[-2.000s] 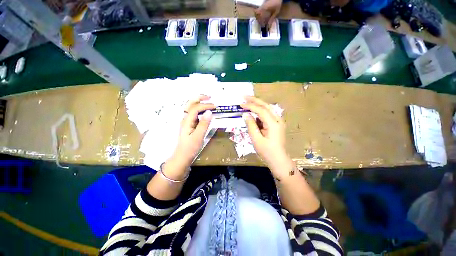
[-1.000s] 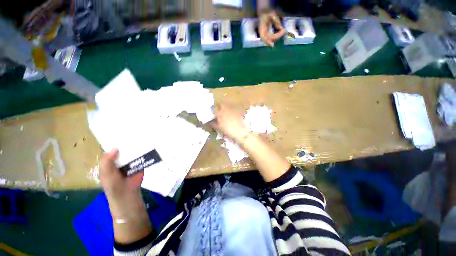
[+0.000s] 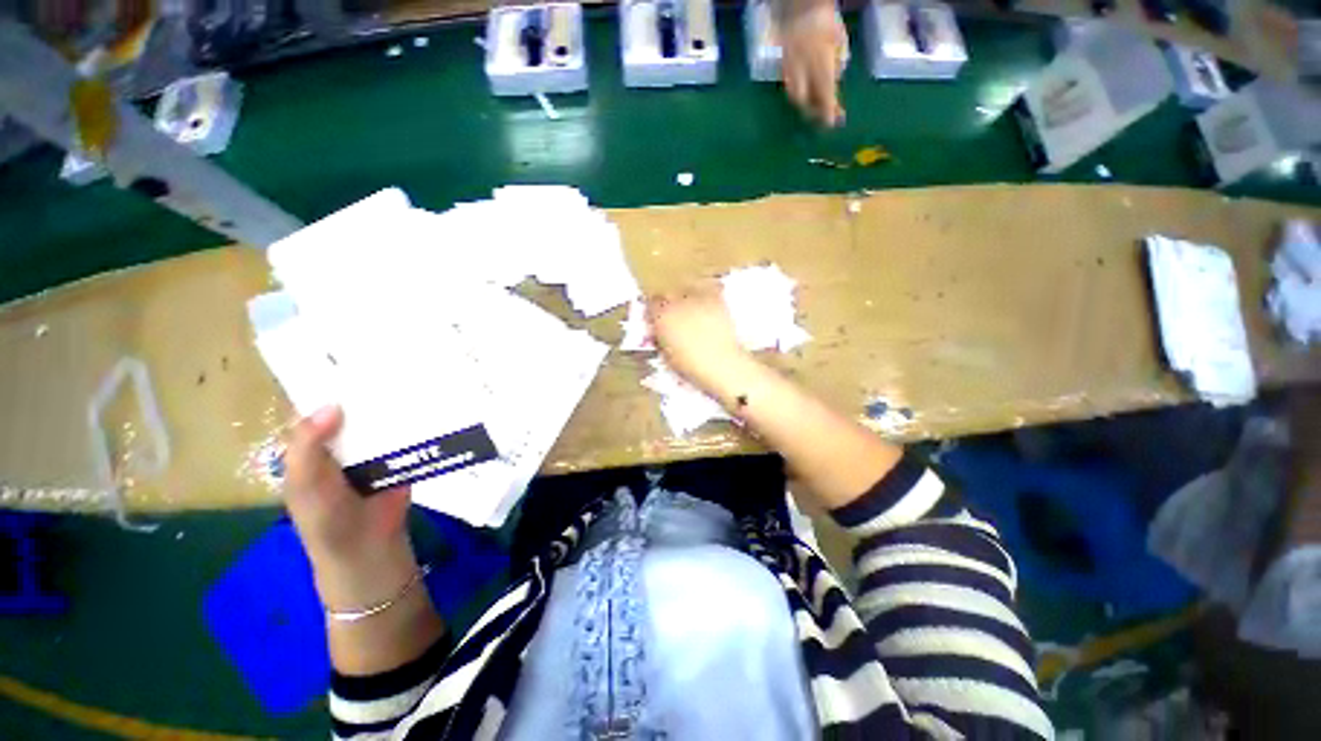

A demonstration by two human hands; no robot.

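My left hand holds a white folded card with a black band and white lettering at its near edge, over the spread white leaflets. The thumb lies on the band's left end. My right hand is on the small white slips, at the left side of their heap. Its fingertips are blurred and point down, so whether they grip a slip cannot be told. More slips lie just below that hand.
Open white boxes with dark parts stand on the green belt. Another person's hand reaches over them. Upright cartons stand right. A squared paper stack lies at bench right, a bent white hook left.
Two seconds ago both hands held the banded card at centre. Since then my left hand took it left and my right hand went to the slips. The other person's hand has moved over the belt.
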